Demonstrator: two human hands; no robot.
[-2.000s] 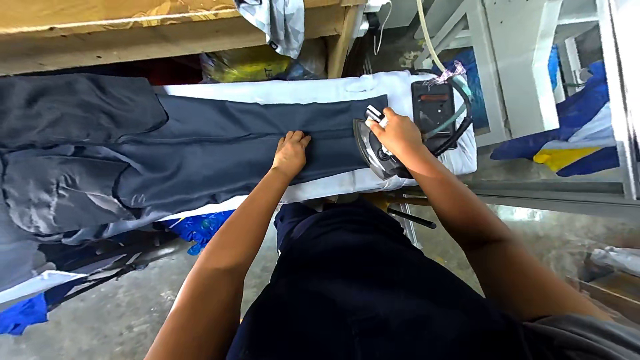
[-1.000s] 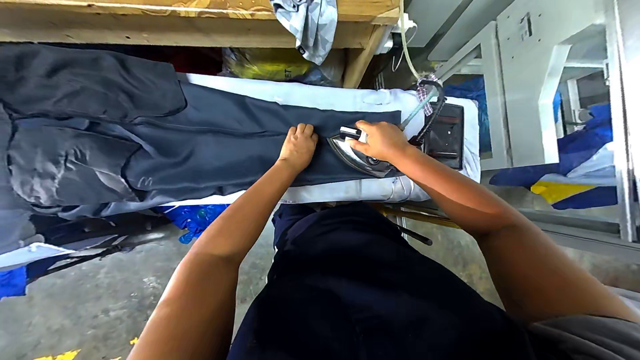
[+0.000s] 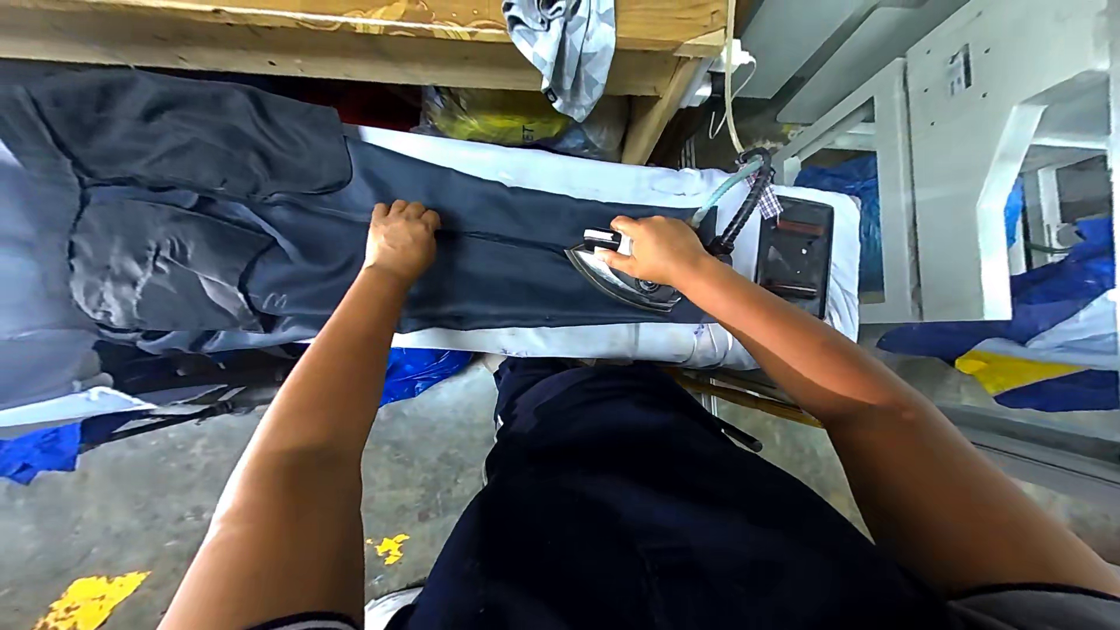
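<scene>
A dark navy garment (image 3: 507,280) lies lengthwise along a white-covered ironing board (image 3: 525,171), its seam running along the middle. Two black lining-like pieces (image 3: 166,262) show at its left part. My right hand (image 3: 661,249) is closed around the handle of a steam iron (image 3: 626,280), whose soleplate rests on the garment near its right end. To the left of the iron, my left hand (image 3: 402,236) presses on the cloth with fingers curled; whether it pinches the fabric cannot be told. A hose and a dark cord (image 3: 748,201) run from the back of the iron.
A dark iron rest (image 3: 794,254) lies on the board's right end. Behind the board stands a wooden table (image 3: 350,57) with a grey patterned cloth (image 3: 569,52) hanging over its edge. White metal frames (image 3: 954,175) stand at the right, beside blue and yellow fabric (image 3: 1006,367).
The iron, in my right hand, has moved left off the right end of the garment onto its lower part. My left hand has moved left along the cloth.
</scene>
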